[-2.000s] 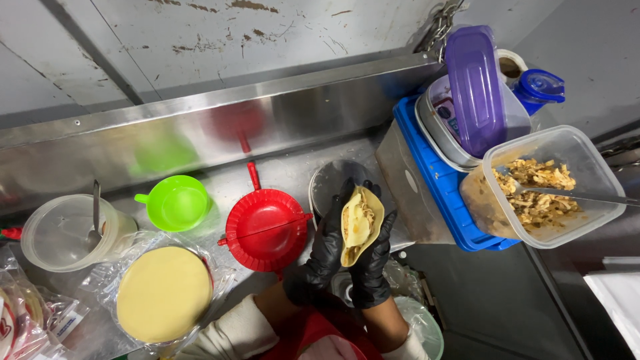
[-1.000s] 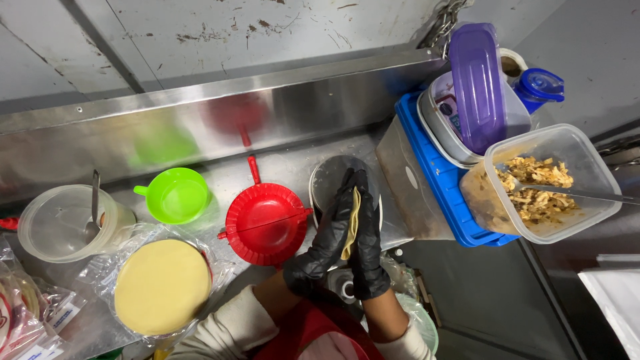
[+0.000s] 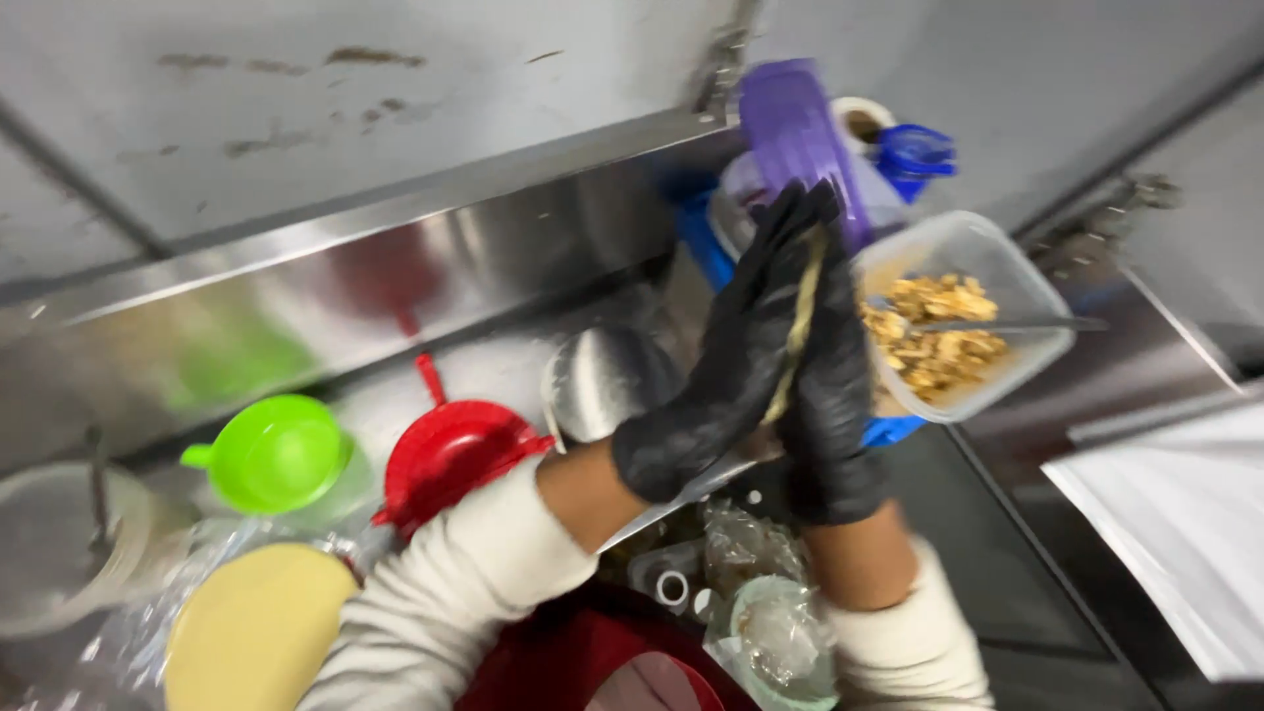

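My left hand [image 3: 731,355] and my right hand [image 3: 834,385], both in black gloves, press flat together around a folded round of dough [image 3: 798,321]. Only its pale edge shows between the palms, and any filling is hidden. The hands are raised in front of the purple lid [image 3: 795,118], left of a clear plastic container [image 3: 1037,346] with a chopped cooked filling [image 3: 938,336] and a spoon in it. To their lower left lies an open red plastic dumpling press [image 3: 449,449]. A stack of flat dough rounds [image 3: 257,627] rests on clear plastic at the lower left.
A green plastic cup [image 3: 276,454] stands left of the press, and a translucent tub [image 3: 49,553] with a utensil is at the far left. A metal bowl [image 3: 607,380] sits behind my left wrist. White sheets [image 3: 1175,523] are at the right, a blue lidded jug [image 3: 913,158] at the back.
Both hands have moved up and right with the folded dough, from over the bowl to beside the filling container. The dough's open side, visible two seconds ago, is now between the palms. The view has shifted.
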